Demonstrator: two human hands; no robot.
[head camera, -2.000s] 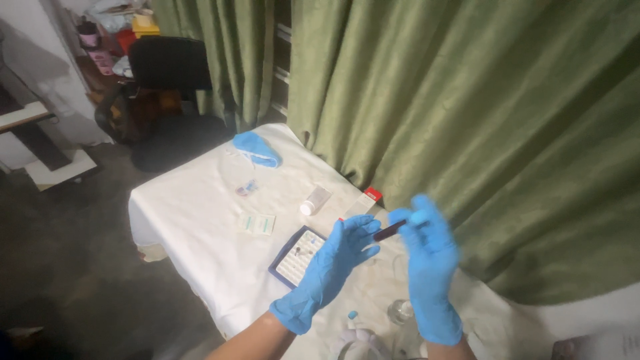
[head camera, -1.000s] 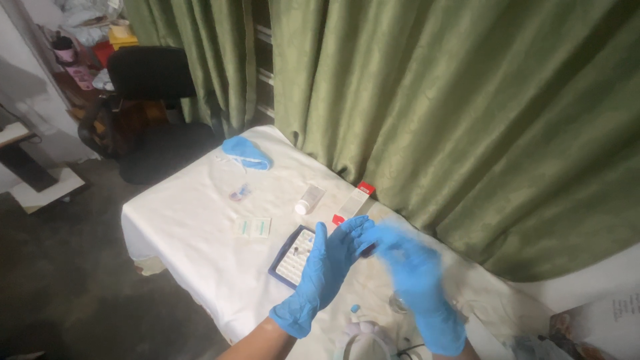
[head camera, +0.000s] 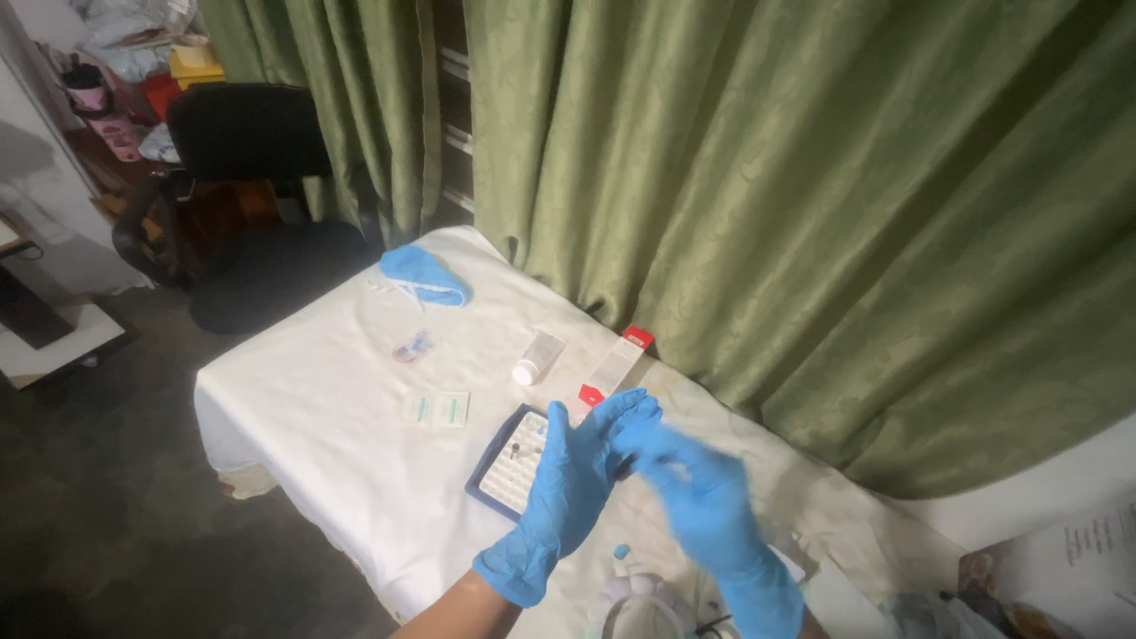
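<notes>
My left hand (head camera: 577, 479), in a blue glove, is held flat with its thumb up and apart. My right hand (head camera: 697, 488), also gloved in blue and blurred, meets it at the fingers. A small part of a dark tube (head camera: 625, 466) shows between them at the right fingertips; most of it is hidden. Behind my left hand lies a blue-edged tray with a white rack (head camera: 513, 457), with a small vial (head camera: 515, 452) on it. Farther back are a white-capped bottle (head camera: 539, 358) and a white and red carton (head camera: 615, 366), both lying down.
On the white tablecloth (head camera: 302, 399) lie a blue cloth cap (head camera: 424, 275), a small clear packet (head camera: 413, 347) and two flat sachets (head camera: 437, 409). A pale purple object (head camera: 637, 603) sits near the front edge. Green curtains (head camera: 710, 222) border the table; a black chair (head camera: 253, 133) stands beyond.
The dark tube was plain to see in my right fingers two seconds ago and is now mostly hidden. My right hand has come in against my left fingers, which stay raised.
</notes>
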